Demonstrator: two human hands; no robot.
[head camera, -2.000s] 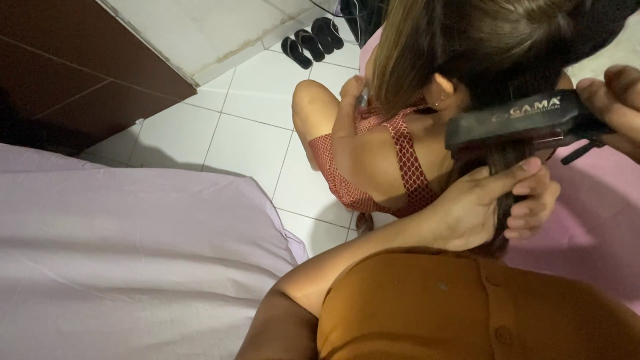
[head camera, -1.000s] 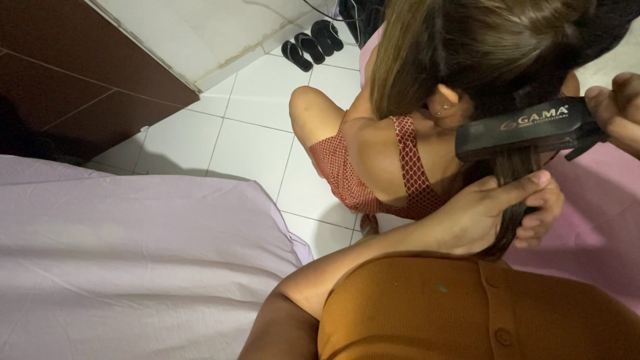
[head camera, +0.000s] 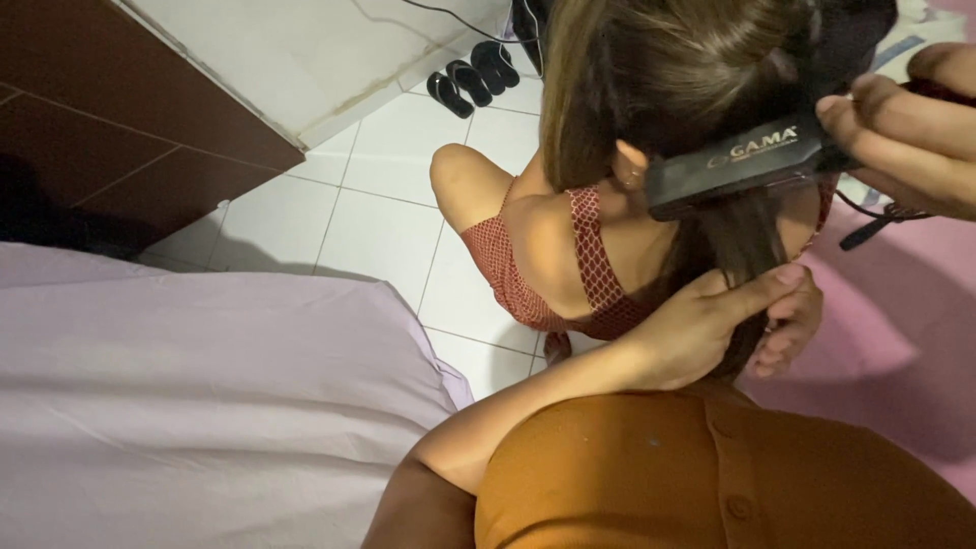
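A black GAMA hair straightener (head camera: 736, 164) lies across a section of dark hair (head camera: 740, 229) behind the head of a seated person (head camera: 679, 69). My right hand (head camera: 907, 137), at the right edge, is closed around the straightener's handle. Below the plates, my left hand (head camera: 732, 320) holds the lower part of the same hair section between thumb and fingers. The seated person wears a red patterned garment (head camera: 598, 267). Their lighter hair hangs on the left side of the head, and the upper hair is drawn back. The inner faces of the plates are hidden.
A bed or table with a lilac sheet (head camera: 191, 381) fills the lower left. Black flip-flops (head camera: 469, 84) stand on white floor tiles (head camera: 381, 229) by the wall. A brown panel (head camera: 114, 114) is at upper left, pink cloth (head camera: 877, 305) at right. A thin dark cord (head camera: 465, 23) hangs above.
The straightener has shifted slightly along the hair and tilted a little. My left hand keeps its hold on the hair. The seated person's forearm, visible in the earliest frame, is now mostly hidden.
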